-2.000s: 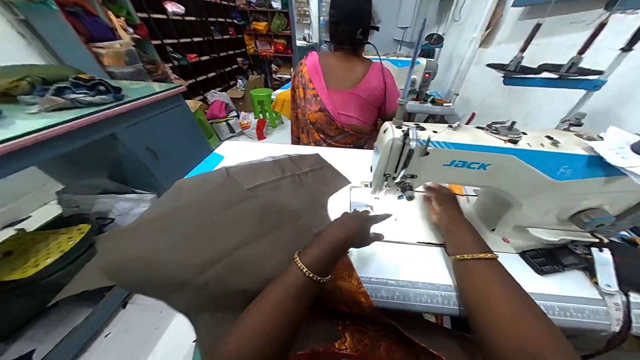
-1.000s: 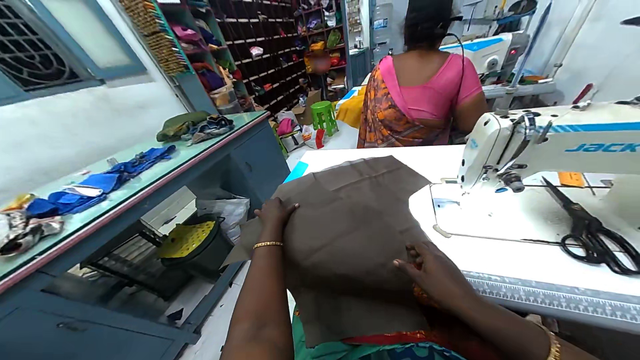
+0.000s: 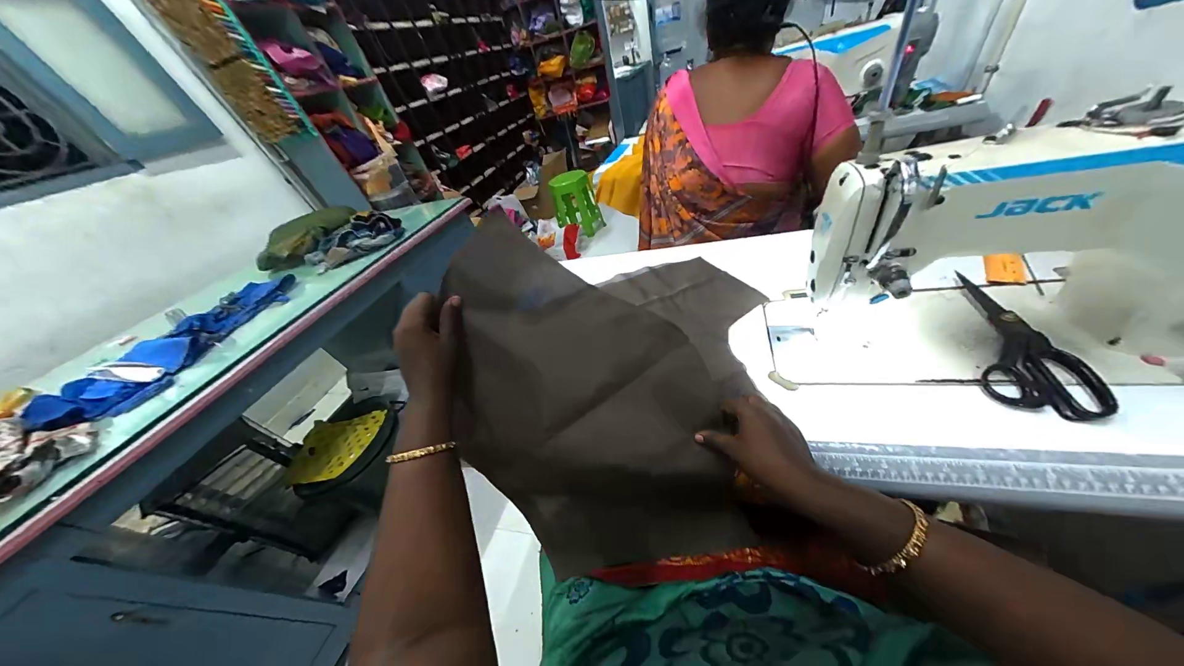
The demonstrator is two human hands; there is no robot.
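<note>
A large dark grey-brown piece of fabric (image 3: 592, 388) lies partly over my lap and partly on the white sewing table. My left hand (image 3: 427, 347) grips its left edge and holds it raised. At its right edge my right hand (image 3: 758, 439) pinches the fabric between thumb and fingers. To the right, black-handled scissors (image 3: 1027, 356) rest on the machine bed, blades pointing away. The white Jack sewing machine (image 3: 999, 213) stands just beyond the fabric, its needle area right of the cloth's far part.
A person (image 3: 740, 139) in a pink blouse sits ahead, facing away. On the left, a glass-topped counter (image 3: 231, 347) holds blue cloth (image 3: 176, 351) and a green bundle (image 3: 301, 239). A green stool (image 3: 575, 202) stands behind the table. A ruler strip (image 3: 971, 472) runs along the table's front edge.
The left side of the fabric has been lifted by my left hand. Two seconds ago both hands were at the machine bed; my right hand has since moved to the cloth. The view has swung left.
</note>
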